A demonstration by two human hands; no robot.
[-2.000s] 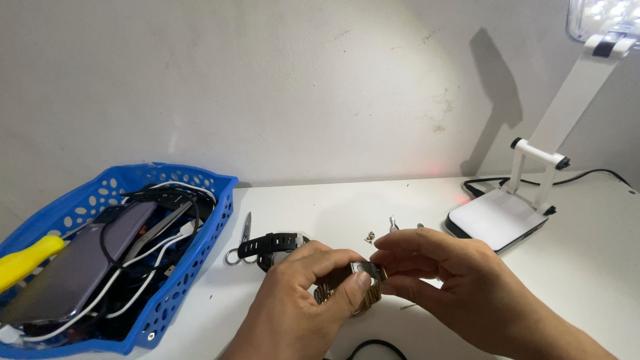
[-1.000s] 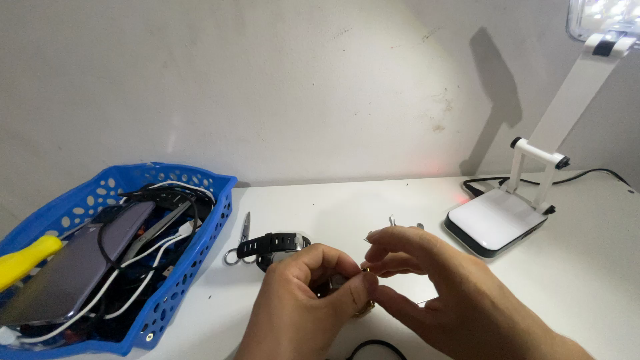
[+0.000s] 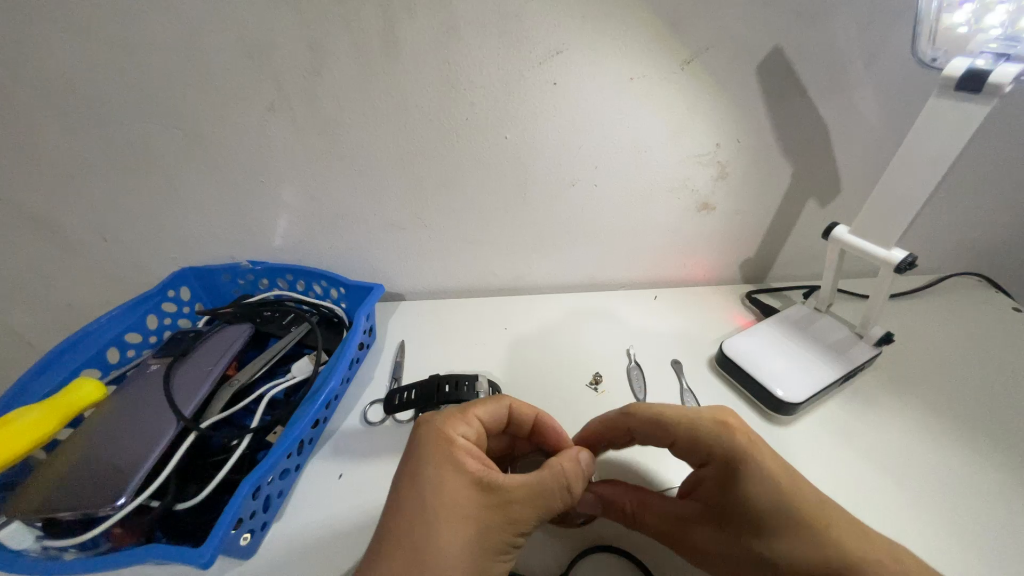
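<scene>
My left hand [image 3: 500,480] is closed around a small metal watch [image 3: 574,518], which is mostly hidden behind the fingers. The fingertips of my right hand [image 3: 680,472] meet it at the watch's edge, pinching a small part too covered to identify. Just behind my left hand lies a black-strapped wristwatch [image 3: 444,390], partly over a pair of small scissors [image 3: 398,368]. Tiny metal parts [image 3: 595,382] sit in a little pile beyond my fingertips. Two small metal tools [image 3: 636,376] lie to the right of the pile, the farther right one partly behind my right hand.
A blue plastic basket [image 3: 364,336] at the left holds a phone [image 3: 152,424], cables, larger scissors [image 3: 260,372] and a yellow-handled tool [image 3: 52,416]. A white desk lamp [image 3: 800,352] stands at the right, its cord along the wall. A black cable [image 3: 612,550] curves at the near edge.
The watch, showing more of its face and gold-coloured band two seconds ago, is now largely covered by my fingers. My two hands' fingertips have come together.
</scene>
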